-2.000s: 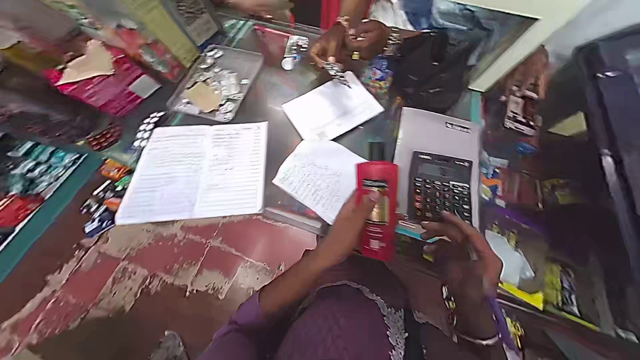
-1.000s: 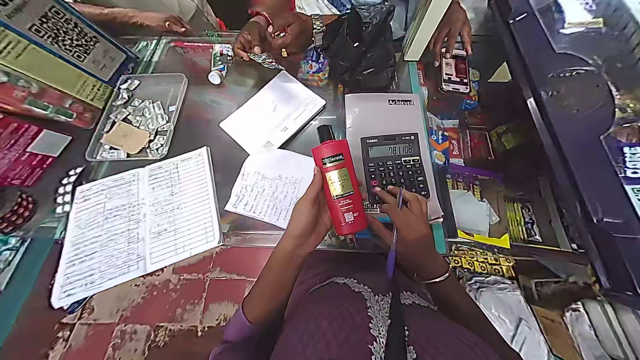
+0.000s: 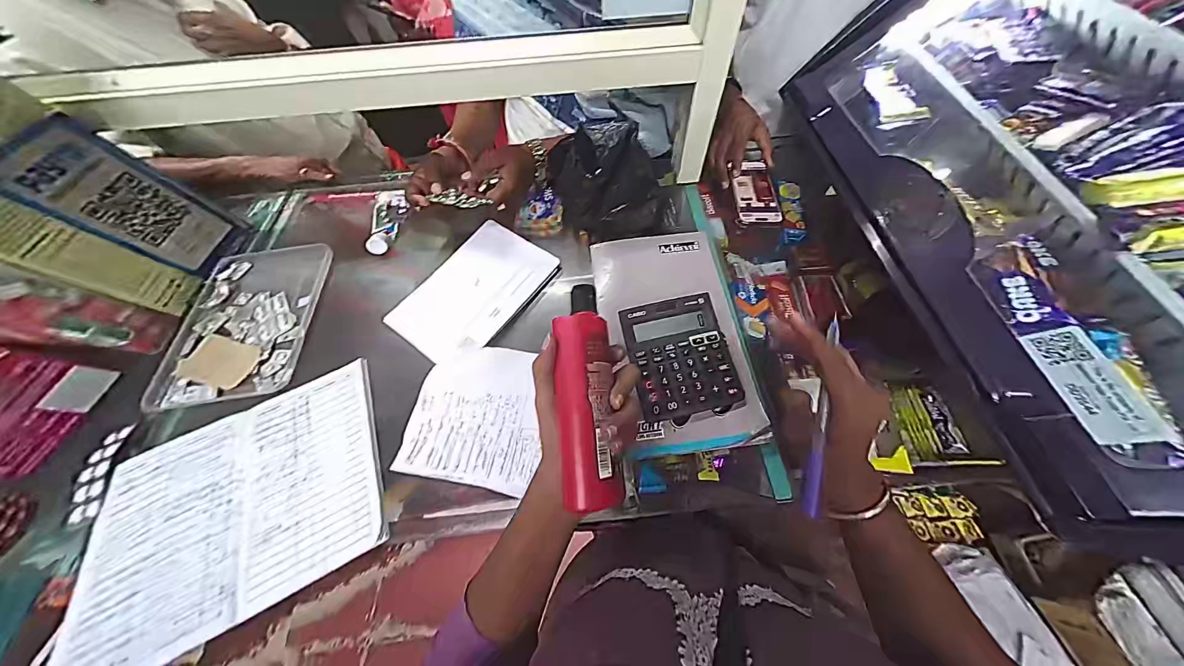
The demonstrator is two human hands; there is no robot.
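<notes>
My left hand (image 3: 546, 393) grips a red plastic bottle (image 3: 585, 435) with a black cap, its back label turned partly up. Raised to the right of the calculator, my blurred right hand (image 3: 832, 398) has a blue pen (image 3: 818, 453) held against the palm. A black Casio calculator (image 3: 680, 356) rests on a grey-covered book (image 3: 647, 268) on the glass counter, just right of the bottle. Left of the bottle lie a handwritten sheet (image 3: 472, 416) and a white booklet (image 3: 476, 291). An open ruled notebook (image 3: 231, 518) full of writing spreads at the lower left.
A clear plastic tray (image 3: 319, 296) of small packets stands at left, by a board with a printed code (image 3: 139, 208). Across the counter another person's hands (image 3: 476, 185) hold blister strips; a further hand (image 3: 740, 129) touches a phone (image 3: 757, 194). A black bag (image 3: 606, 180) and a display case (image 3: 980, 370) stand near.
My right hand has lifted off the calculator and moved right. The bottle has been turned, so its back label shows instead of its front. The calculator's display has changed to a single digit.
</notes>
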